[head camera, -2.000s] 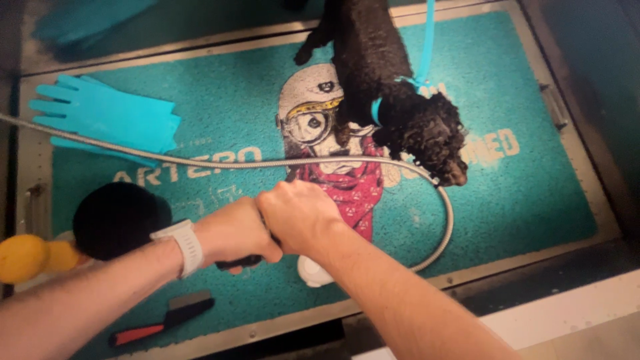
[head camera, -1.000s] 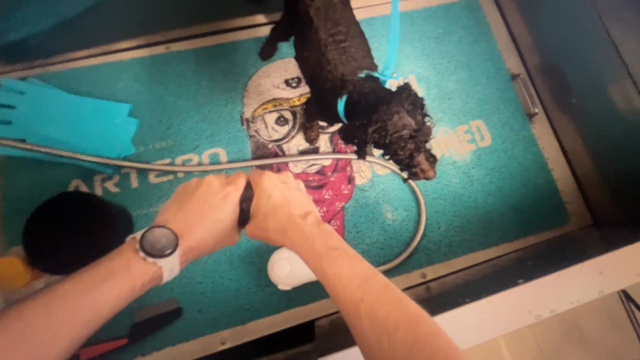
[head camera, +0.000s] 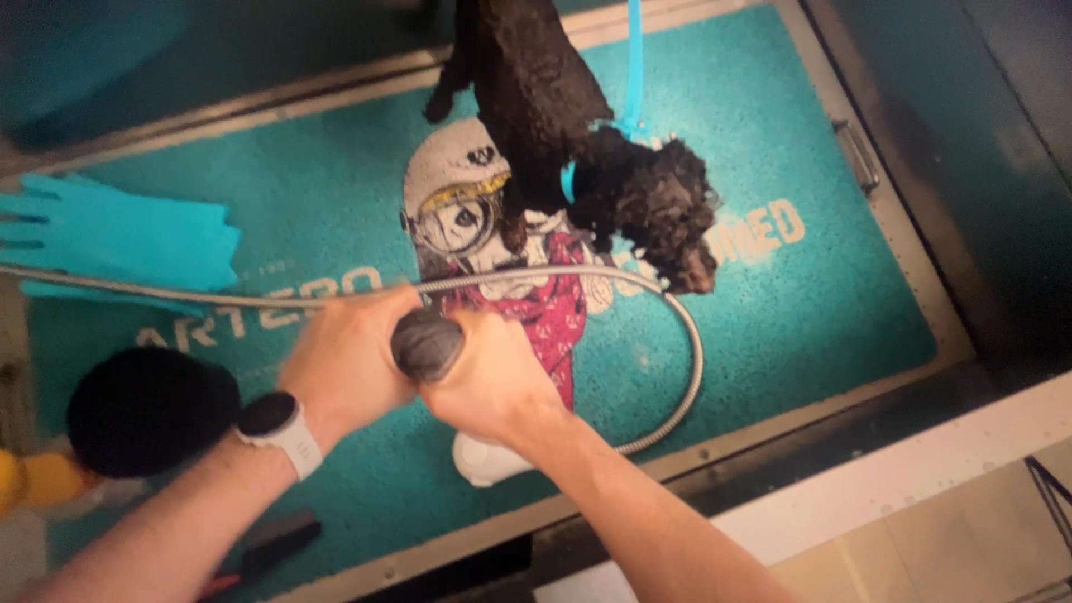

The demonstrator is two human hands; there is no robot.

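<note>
My left hand point(head camera: 356, 360), with a pale-strapped watch point(head camera: 280, 427) at its wrist, is closed at the left side of a dark rounded object point(head camera: 427, 345). Around its right side is my right hand point(head camera: 494, 368). What the dark object is, I cannot tell. A flexible metal hose point(head camera: 693, 335) passes just beyond my hands and loops round on the right. Below my right hand a white rounded object point(head camera: 486, 461) is partly covered. Beyond the hose stands a wet, dark, curly-coated dog point(head camera: 544, 100), head lowered, with a turquoise collar point(head camera: 569, 182) and strap point(head camera: 635, 67).
A printed teal mat point(head camera: 804, 318) lies inside a metal-framed tub. Turquoise gloves point(head camera: 126, 234) lie at the left, a round black object point(head camera: 151, 410) and a yellow object point(head camera: 42, 481) nearer. A dark-headed grooming tool point(head camera: 280, 540) lies at lower left. A white ledge point(head camera: 904, 486) runs along the front right.
The dark object between my hands now shows its rounded end; one second ago only a thin dark strip showed there. The view has shifted, and the dog remains at the same part of the mat.
</note>
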